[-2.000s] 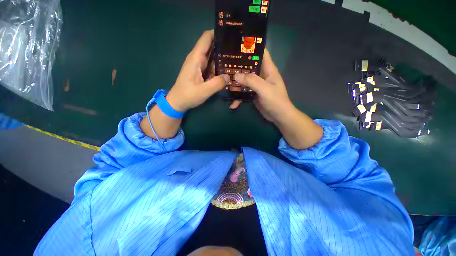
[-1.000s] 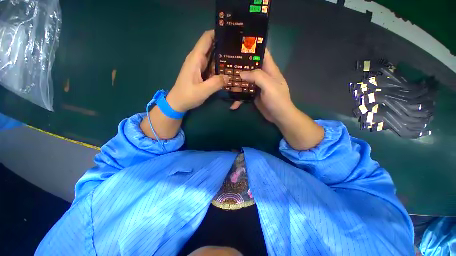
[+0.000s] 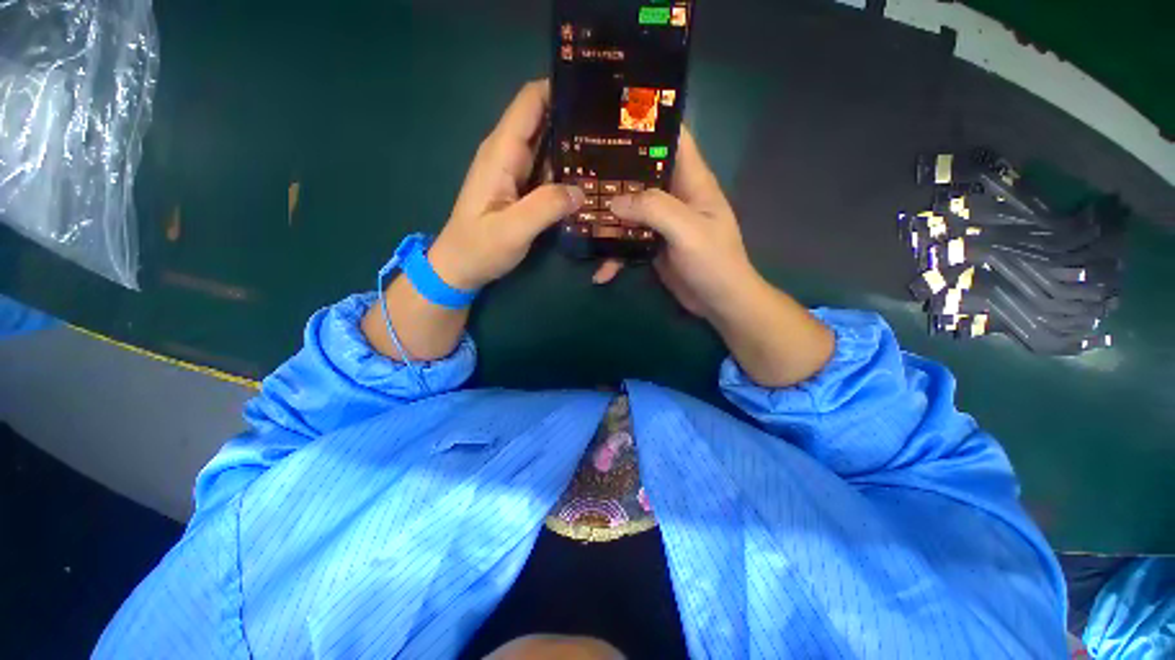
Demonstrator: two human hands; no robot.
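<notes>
A black smartphone is held upright at the top centre, its top cut off by the picture's edge. Its lit screen shows green chat bubbles, a small picture and a keypad. My left hand is bare and grips the phone's left side, thumb on the keypad. My right hand is bare and grips the right side, its thumb also on the keypad. The fingers behind the phone are mostly hidden. A blue wrist strap with a thin cord is on my left wrist.
A fanned pile of black flex cables with pale ends lies on the green bench mat at the right. A clear crumpled plastic bag lies at the far left. A pale curved edge runs at the upper right. Blue fabric shows at the lower right corner.
The phone screen's content has changed slightly, with fewer green bubbles at its top. My left thumb has shifted slightly on the keypad. Both hands still hold the phone.
</notes>
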